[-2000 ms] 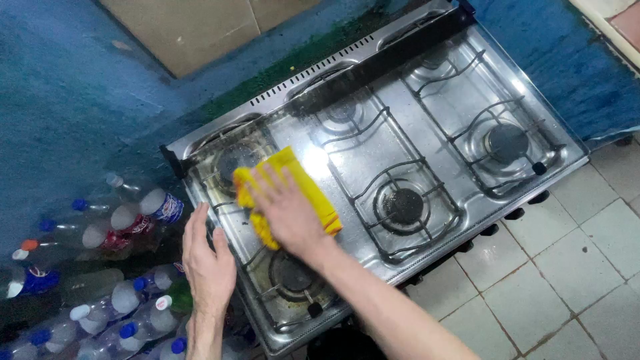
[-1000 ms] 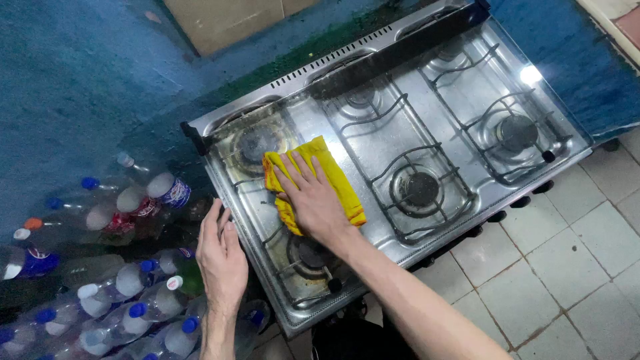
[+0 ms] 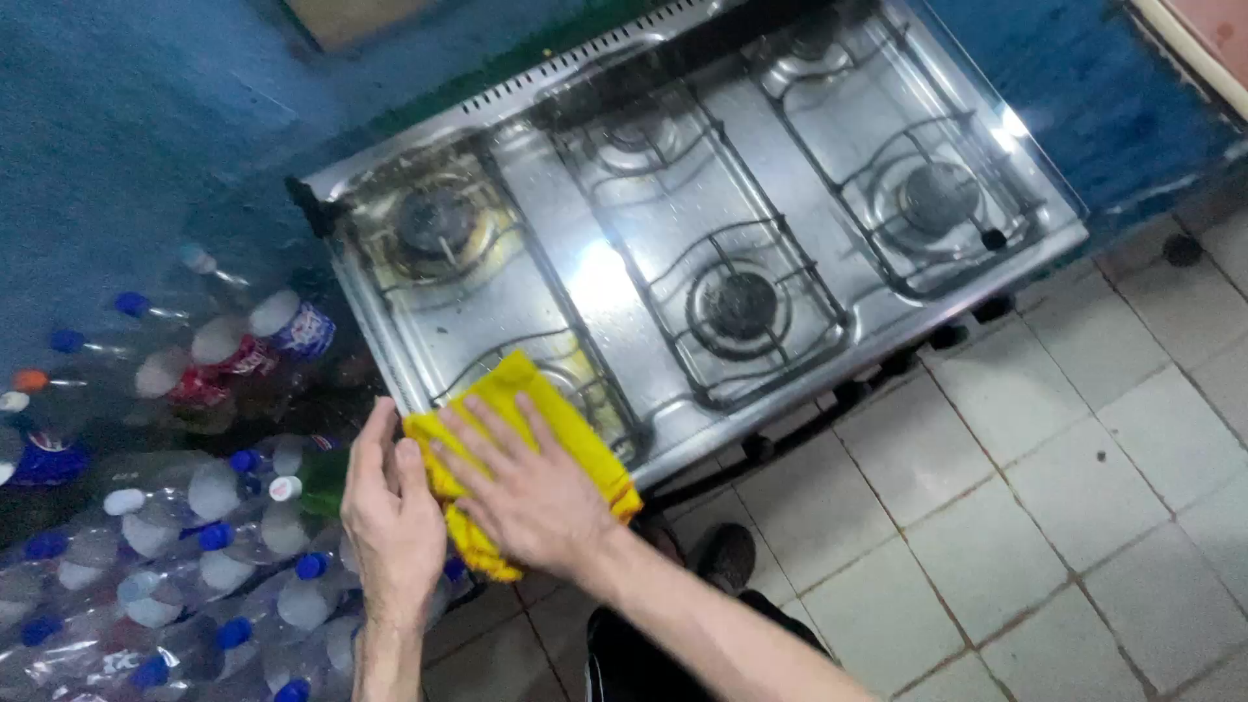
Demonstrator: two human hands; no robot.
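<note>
A steel gas stove [image 3: 624, 370] with several burners and black wire grates fills the middle of the head view. My right hand [image 3: 526, 487] lies flat, fingers spread, on a yellow cloth [image 3: 575, 444] at the stove's front left corner; part of the cloth hangs over the front edge. Beside it, my left hand [image 3: 395, 497] rests at the left edge of the stove, fingers together, close to the cloth. Brownish stains surround the rear left burner [image 3: 436, 222], and yellowish ones show near the front left burner, which the cloth partly covers.
Several plastic bottles [image 3: 224, 570] with blue, white and orange caps crowd the floor left of the stove. A blue wall [image 3: 175, 117] stands behind. Pale floor tiles [image 3: 985, 546] lie in front, and a dark shoe [image 3: 726, 556] shows below the stove's front edge.
My right hand has moved with the yellow cloth from the middle of the stove's left part to its front left corner. My left hand stays by the left edge.
</note>
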